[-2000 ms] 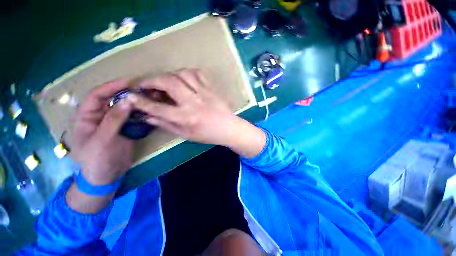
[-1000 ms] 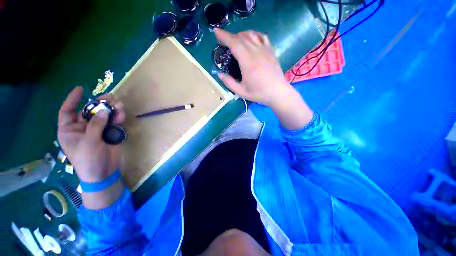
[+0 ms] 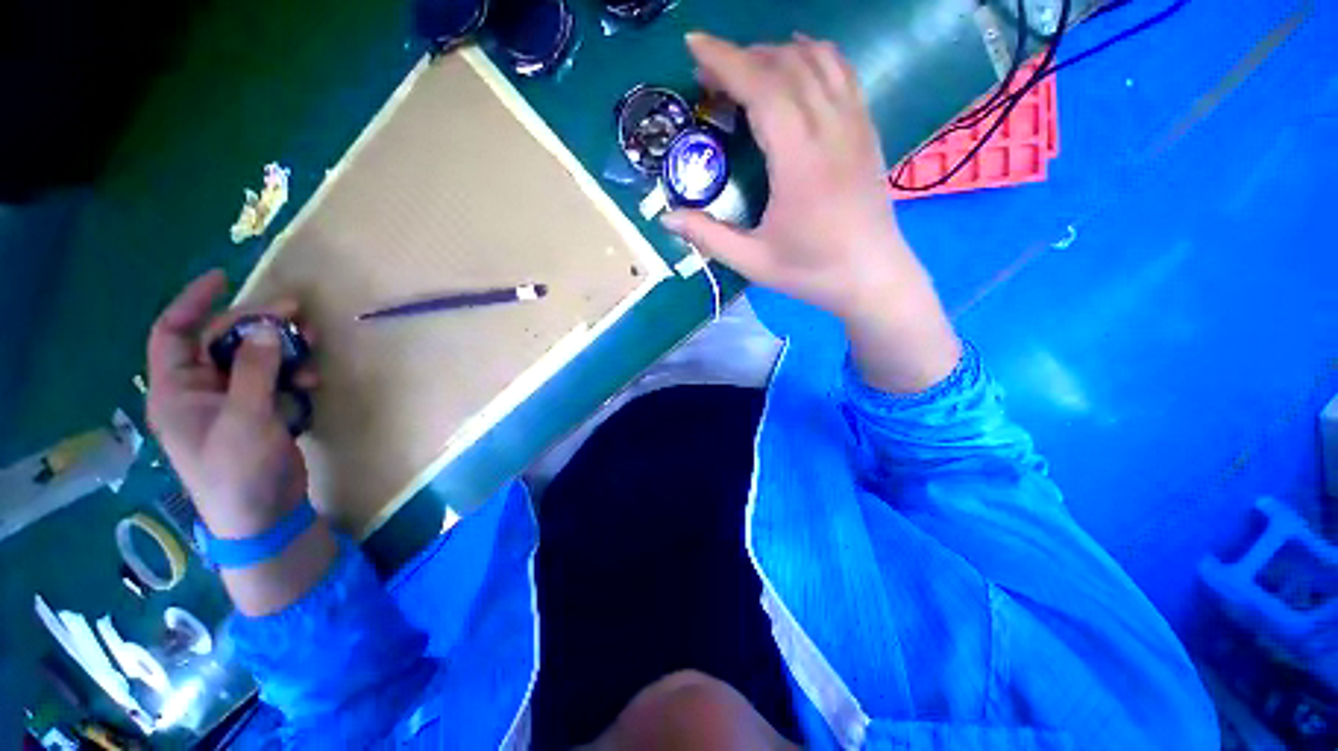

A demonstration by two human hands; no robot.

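My left hand (image 3: 220,404) is at the left edge of the tan mat (image 3: 426,191) and holds a round black watch case (image 3: 261,345), thumb on top. My right hand (image 3: 822,184) is beyond the mat's right corner, fingers spread and empty, beside a round unit whose open side shows parts (image 3: 655,126). A second round piece with a bright bluish face (image 3: 696,167) overlaps that unit, near my right fingertips. Whether the fingers touch it is unclear. Dark tweezers (image 3: 452,301) lie on the mat.
Glossy black round units (image 3: 534,33) stand beyond the mat. A red grid tray (image 3: 983,147) and black cables (image 3: 1013,88) are at the upper right. Crumpled scraps (image 3: 261,203) lie beyond the mat. A tape roll (image 3: 151,552) and a pale strip (image 3: 59,478) are at left. A thin white cable (image 3: 710,279) crosses the bench edge.
Tweezers, absent from the mat two seconds ago, lie there. My right hand has left the held case and moved to the round units at right. The bluish-faced piece hidden one second ago now shows.
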